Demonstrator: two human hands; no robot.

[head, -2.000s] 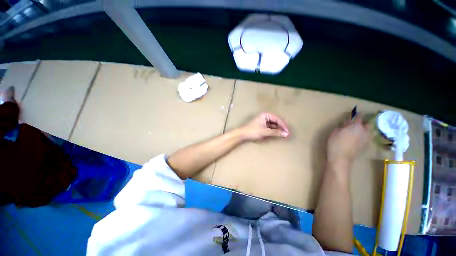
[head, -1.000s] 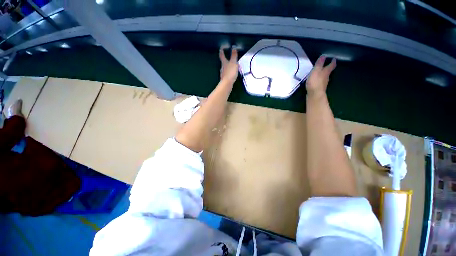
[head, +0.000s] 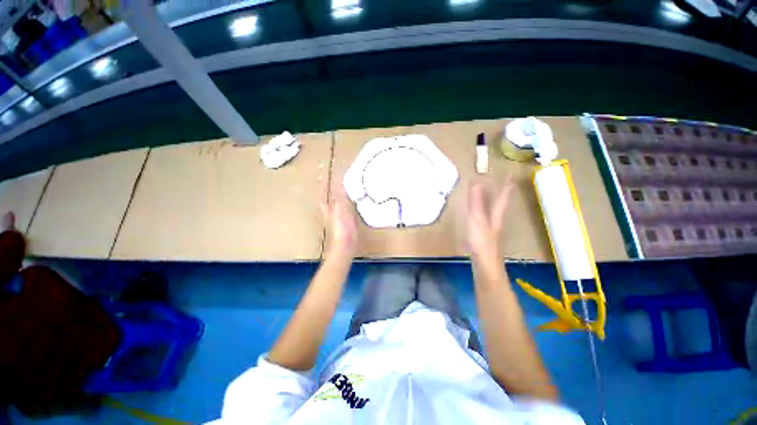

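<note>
The white octagonal housing [head: 401, 180] lies flat on the cardboard-covered bench, with a thin dark wire loop on its top and a wire tail running to its near edge. My left hand [head: 339, 222] is beside its left side, blurred, fingers apart and empty. My right hand [head: 485, 217] is off its right side, blurred, fingers spread and empty. The caulking gun [head: 567, 224], a yellow frame with a white cartridge, lies at the right. Its nozzle end rests at the tape roll [head: 516, 149], which has white tissue [head: 533, 135] on it.
A small dark-tipped blade or scraper [head: 481, 154] lies left of the roll. A crumpled tissue [head: 280, 150] lies left of the housing, near a grey post [head: 195, 75]. The green conveyor [head: 398, 91] runs beyond. A patterned sheet [head: 689, 191] is at right. Another person's dark red sleeve [head: 10, 253] shows far left.
The housing has come from the conveyor onto the cardboard in front of me. Both hands have drawn back toward me with it. The view has shifted, showing the gun's whole frame and trigger.
</note>
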